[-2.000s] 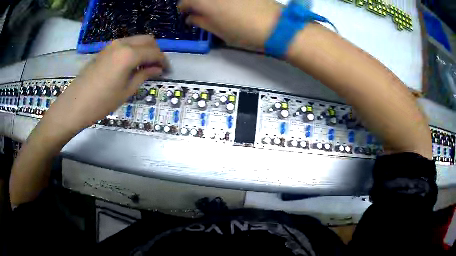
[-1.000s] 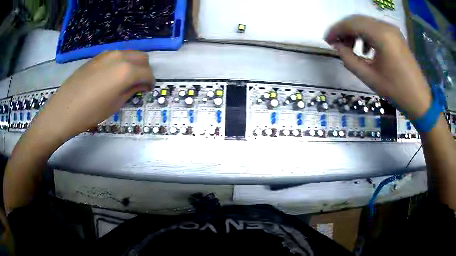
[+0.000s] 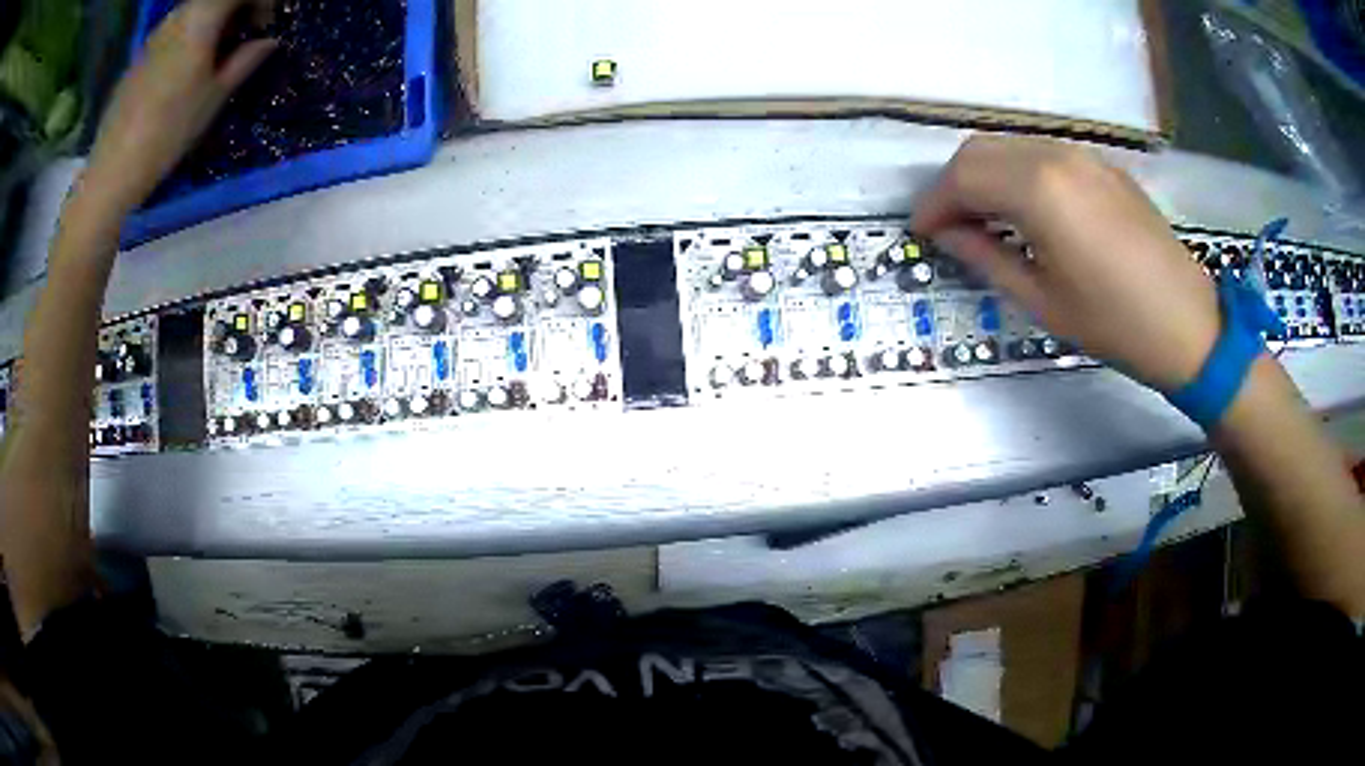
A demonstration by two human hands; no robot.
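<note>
My left hand (image 3: pixel 187 90) is over the blue bin (image 3: pixel 315 168) of small black leaded parts (image 3: pixel 333 75) at the upper left. Its fingertips are at the parts, and whether they hold one cannot be told. My right hand (image 3: pixel 1033 240) is over the right PCB panel (image 3: pixel 808 322), its fingertips beside a yellow-topped block (image 3: pixel 913 252); what is between them is too blurred to tell. The left PCB panel (image 3: pixel 434 355) has a row of yellow-topped blocks, round cans and blue capacitors.
A black spacer (image 3: pixel 651 322) lies between the panels, another (image 3: pixel 181 377) at the left. The white foam sheet (image 3: pixel 838 53) behind carries one loose yellow-topped block (image 3: pixel 603 71). The conveyor rail (image 3: pixel 524 464) crosses the view. A blue strap (image 3: pixel 1231 352) circles my right wrist.
My left hand has moved from the left panel up to the blue bin. My right hand has come from the foam sheet down to the right panel. The view has shifted to the right.
</note>
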